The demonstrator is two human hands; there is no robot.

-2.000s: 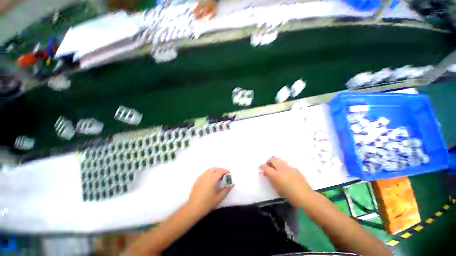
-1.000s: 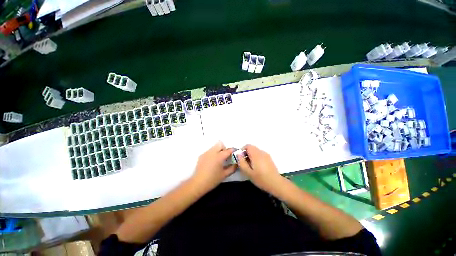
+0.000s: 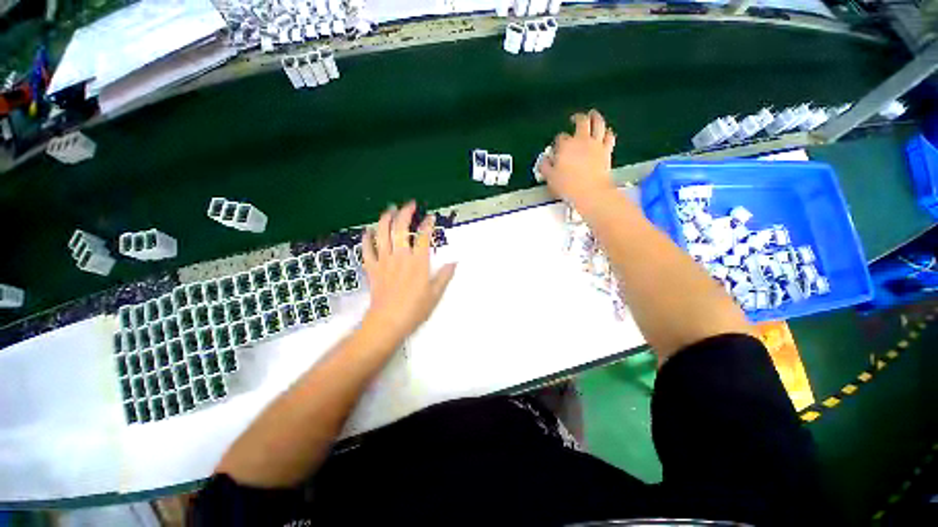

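Observation:
White housings with dark openings (image 3: 201, 335) stand in tight rows on the white work sheet (image 3: 483, 329). My left hand (image 3: 401, 273) is over the right end of the top row, fingers spread and pointing at the belt; what lies under the fingertips is hidden. My right hand (image 3: 581, 160) reaches over the near edge of the green belt. A white unit (image 3: 544, 163) shows at its thumb side; the fingers and palm hide the rest, so its grip cannot be told. Small white pieces (image 3: 594, 257) lie loose by the bin, partly behind my right forearm.
A blue bin (image 3: 852, 242) of white parts stands at the right. Grouped white units lie on the green belt (image 3: 411, 124), including a group of three (image 3: 492, 168) between my hands and a line of units (image 3: 766, 124) at the right. An orange box (image 3: 787, 365) is below the bin.
My hands were together over a white unit near the sheet's front edge. They have parted: the left moved up to the rows, the right out over the belt. The camera view has shifted.

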